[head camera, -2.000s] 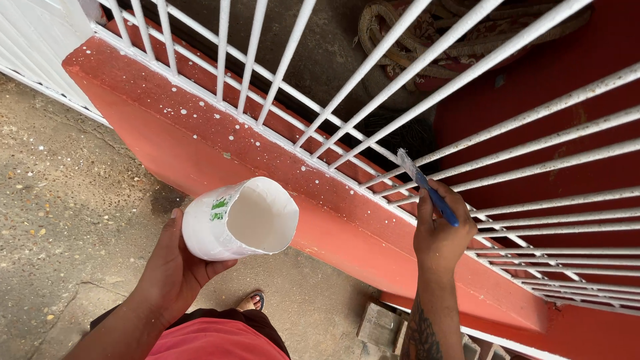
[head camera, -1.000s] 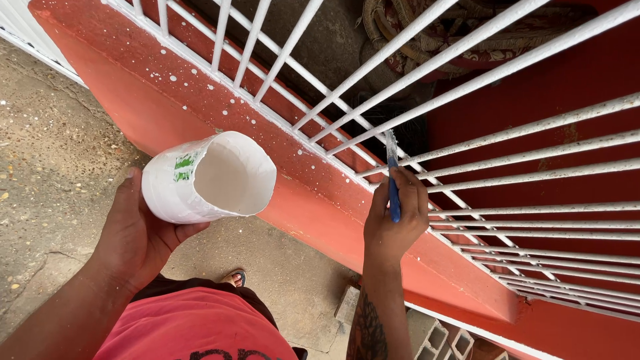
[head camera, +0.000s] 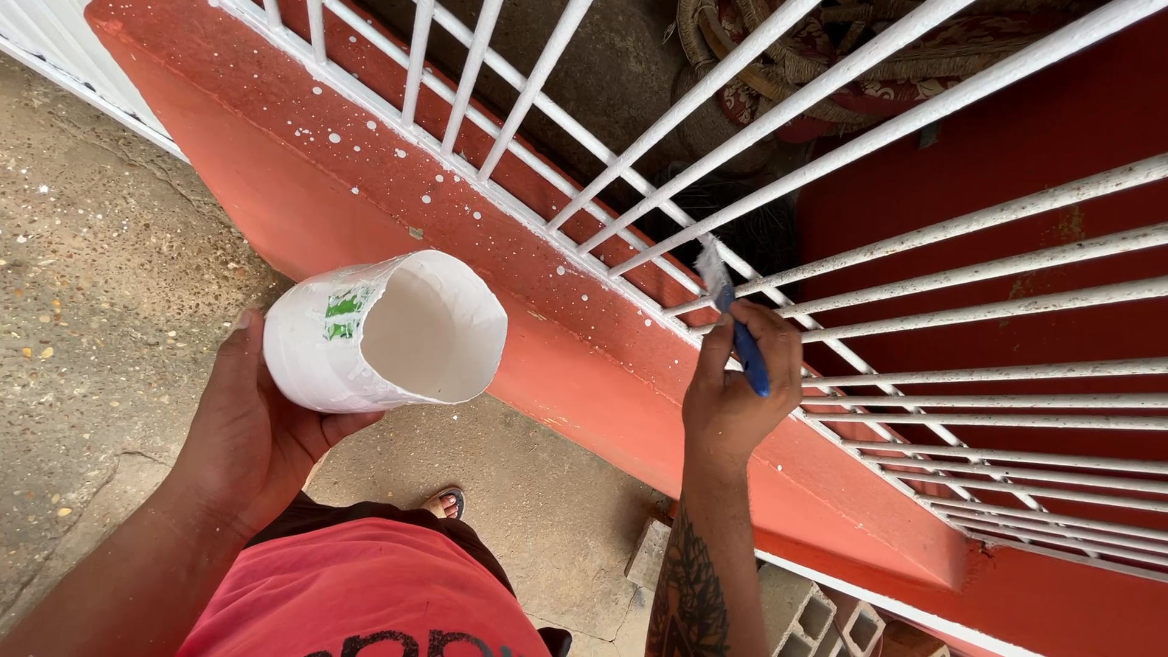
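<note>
My left hand grips a white plastic container from below and the side; its cut mouth shows white paint inside, and a green mark is on its wall. A paintbrush with a blue handle is held in my right hand. Its white-coated bristles point up at the lower crossbar of a white metal grille; whether they touch it cannot be told. Bars left of the brush look evenly white, while several to the right are speckled with dark spots.
The grille stands on a red painted ledge dotted with white drops. Concrete ground lies below, with hollow blocks at the lower right. Behind the bars are a dark red wall and a woven item. A white panel is at the upper left.
My right hand has moved left along the grille since two seconds ago, and the brush has turned more upright. The container stays in my left hand.
</note>
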